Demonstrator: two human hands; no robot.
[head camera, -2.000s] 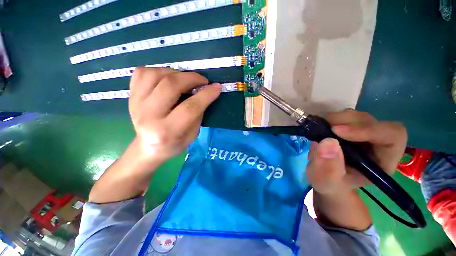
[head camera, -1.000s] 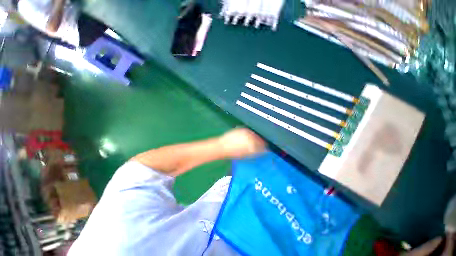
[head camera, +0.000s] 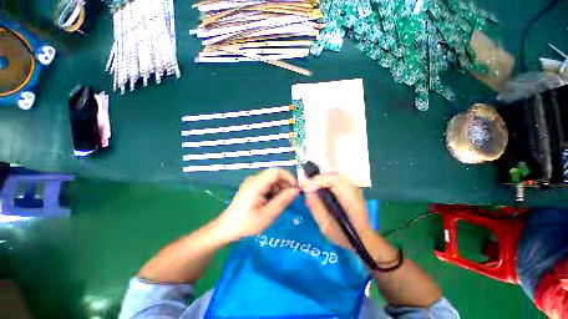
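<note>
My right hand (head camera: 338, 204) is closed around the black handle of the soldering iron (head camera: 341, 218). My left hand (head camera: 261, 202) is right beside it at the board's front edge, thumb and fingertips pinched together; whatever is between them is too small to tell. Several white LED strips (head camera: 236, 132) lie side by side, their orange ends on the green circuit board panel (head camera: 298, 121). The panel lies along the left edge of the beige work board (head camera: 350, 134). The iron's tip is not clearly visible.
Finished assemblies (head camera: 144, 43), unsoldered strips (head camera: 255, 31) and a heap of green panels (head camera: 411, 37) lie at the back. A round tin (head camera: 477, 133) is right, beside a dark box (head camera: 540, 134). A phone (head camera: 84, 121) is left. A person sits at right by a red stool (head camera: 479, 240).
The view has swung back and shows the bench from farther off. Both hands are now together at the board's front edge; the left hand has left the strip it touched two seconds ago.
</note>
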